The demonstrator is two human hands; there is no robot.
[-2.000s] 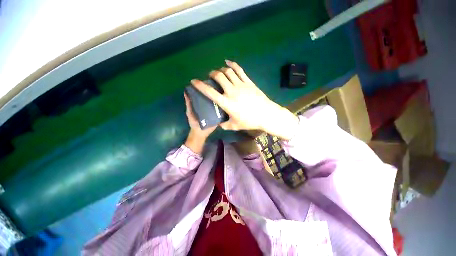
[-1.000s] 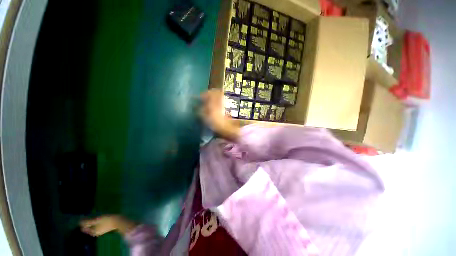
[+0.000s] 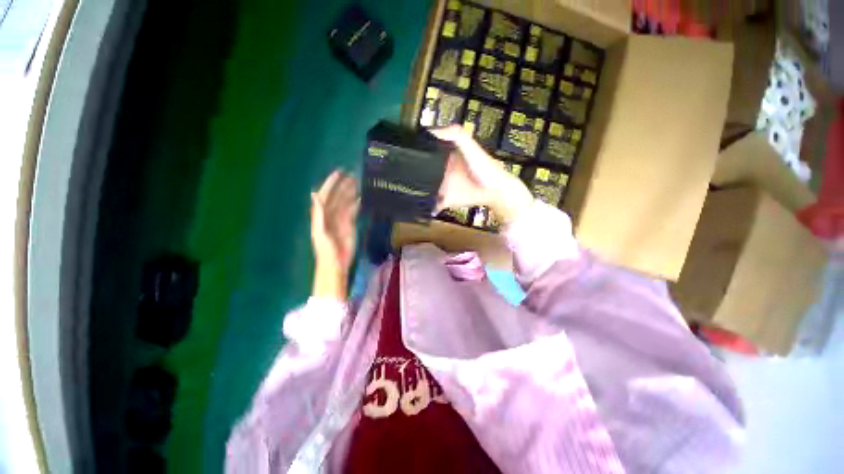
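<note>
A black product box with pale yellow lettering on one face is held up in front of my chest, beside the near left corner of the shipping carton. My right hand grips it from the right side. My left hand is just left of the box, fingers apart, slightly blurred, and holds nothing. The open shipping carton holds rows of black boxes with dense yellow print. My right hand and sleeve hide part of its near rows.
A lone product box lies on the green surface left of the carton. Dark waiting boxes stand at the far left by the pale shelf edge. Other brown cartons and red shapes are at the right.
My right hand now holds a black box beside the carton. My left hand has moved from the dark boxes at the lower left to beside the held box.
</note>
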